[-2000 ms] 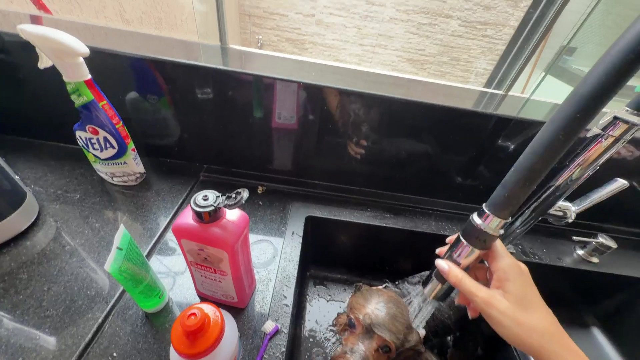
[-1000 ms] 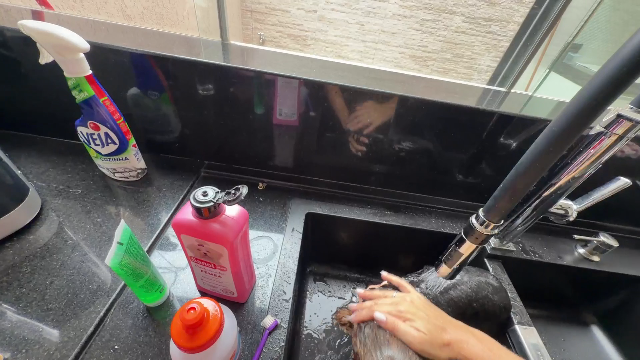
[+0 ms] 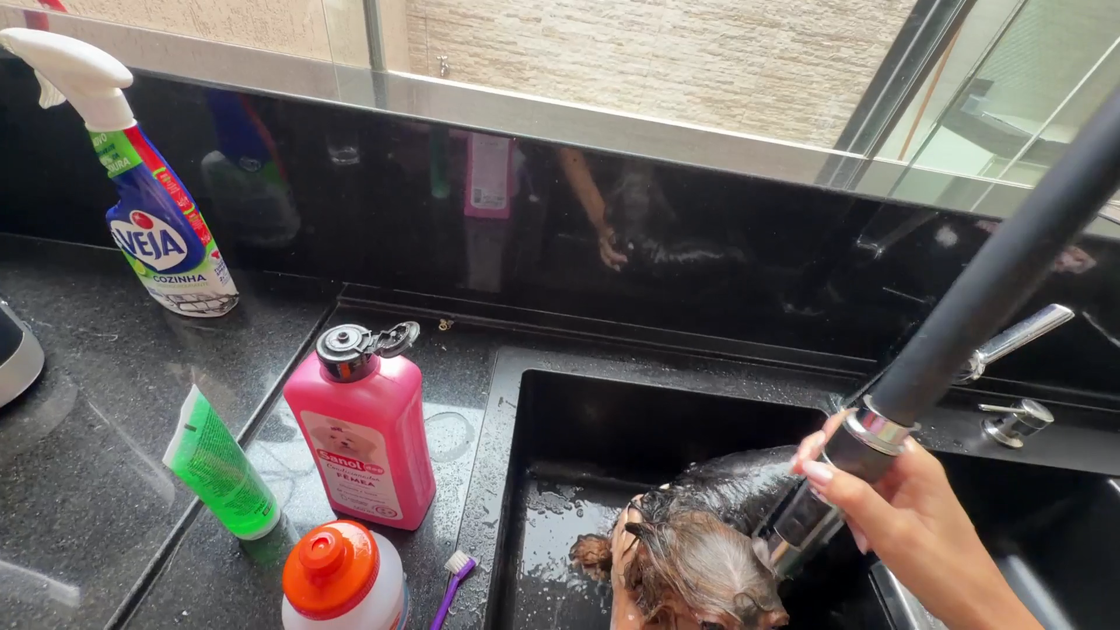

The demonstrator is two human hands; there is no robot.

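Observation:
A small wet dog (image 3: pixel 713 560) with dark and brown fur is in the black sink basin (image 3: pixel 560 499). My right hand (image 3: pixel 910 507) is closed around the pull-down faucet spray head (image 3: pixel 809 516), whose tip touches or nearly touches the dog's head. My left hand (image 3: pixel 626 560) lies at the left side of the dog's head and neck, mostly hidden by fur and the frame's lower edge. Beside the basin stand a pink dog conditioner bottle (image 3: pixel 363 437) with its flip cap up, a green gel tube (image 3: pixel 223 468) and a purple toothbrush (image 3: pixel 453 591).
A bottle with an orange cap (image 3: pixel 332 569) stands at the bottom. A Veja spray cleaner bottle (image 3: pixel 166 210) is at the back left, near an appliance's edge (image 3: pixel 17 354). Behind the basin are a chrome faucet lever (image 3: pixel 1019 341) and a soap dispenser pump (image 3: pixel 1015 422). A second basin lies at right.
One second ago a hand lay on the dog and the spray head hung free; now my right hand holds the spray head. The dog's head has come up, with my left hand beside it.

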